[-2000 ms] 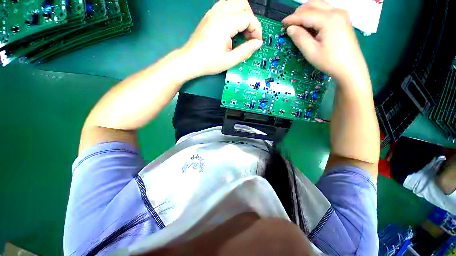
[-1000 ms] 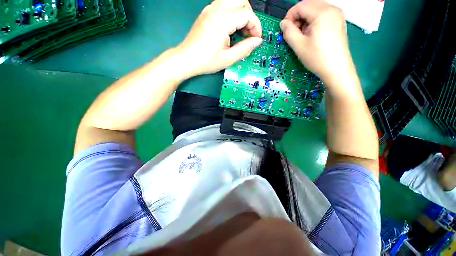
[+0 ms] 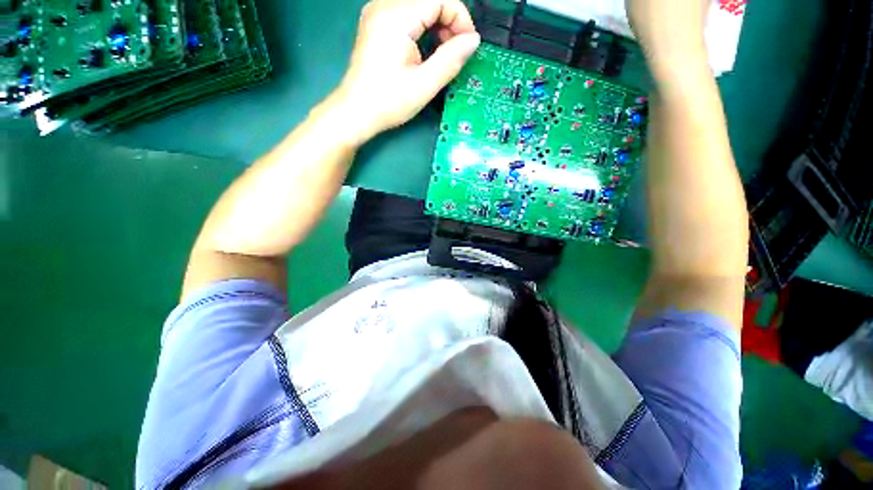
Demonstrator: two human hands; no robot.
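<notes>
A green PCB panel point(image 3: 536, 153) with blue components and small black parts lies on a long black slotted PCB rack point(image 3: 493, 256) in front of my body. My left hand point(image 3: 410, 62) is at the panel's upper left corner, thumb and forefinger tips close together; whether something tiny is between them cannot be told. My right forearm passes along the panel's right side. My right hand point(image 3: 667, 21) is cut off by the top edge and its fingers are out of the picture.
A fanned stack of PCB panels point(image 3: 144, 57) is at the upper left. A white sheet with red marks point(image 3: 725, 38) lies behind the rack. Black slotted racks point(image 3: 814, 182) are at the right. Part of another person, a white sleeve point(image 3: 847, 378), and a red stool point(image 3: 763, 330) show at lower right.
My right hand has left the panel and reached up past the top edge. My left hand has shifted up and left. The panel's upper part and the rack behind it are now uncovered.
</notes>
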